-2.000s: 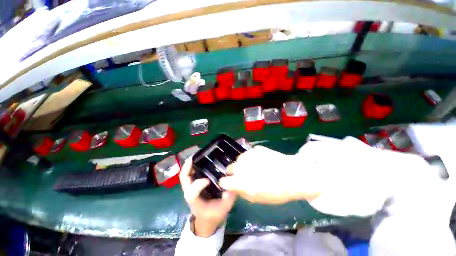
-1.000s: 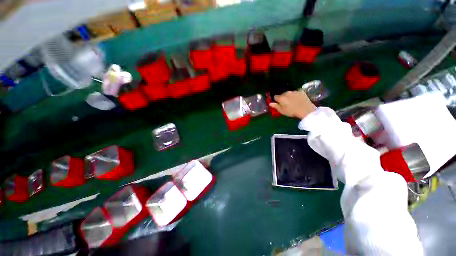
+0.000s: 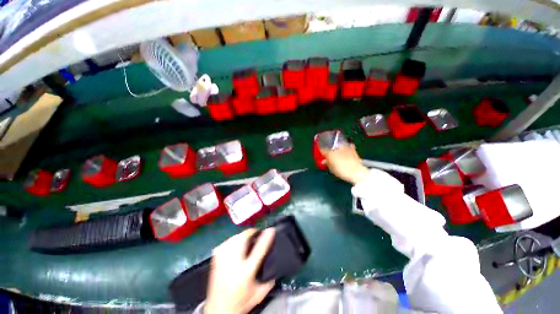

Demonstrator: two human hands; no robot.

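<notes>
My left hand (image 3: 239, 270) is low in the centre, slightly blurred, and grips black inserts (image 3: 287, 248) above the near worktop. A dark length also shows to the left of the wrist. My right hand (image 3: 344, 162) reaches forward, its fingers closed on the right side of an open red tin (image 3: 320, 151) with a silver inside. The fingertips partly cover the tin. To its right, a red tin with a black inside (image 3: 406, 121) stands between two flat silver lids.
Open red tins (image 3: 169, 219) stand on the near worktop beside stacked black inserts (image 3: 89, 233). The parts tray (image 3: 419, 184) is partly under my right sleeve. More tins lie by a white block (image 3: 525, 172). Tins cluster along the far side, near a fan (image 3: 169, 64).
My left hand has come back into view with black inserts. My right hand has moved from the tin further right, which now shows a black inside, to the silver-lined tin on its left.
</notes>
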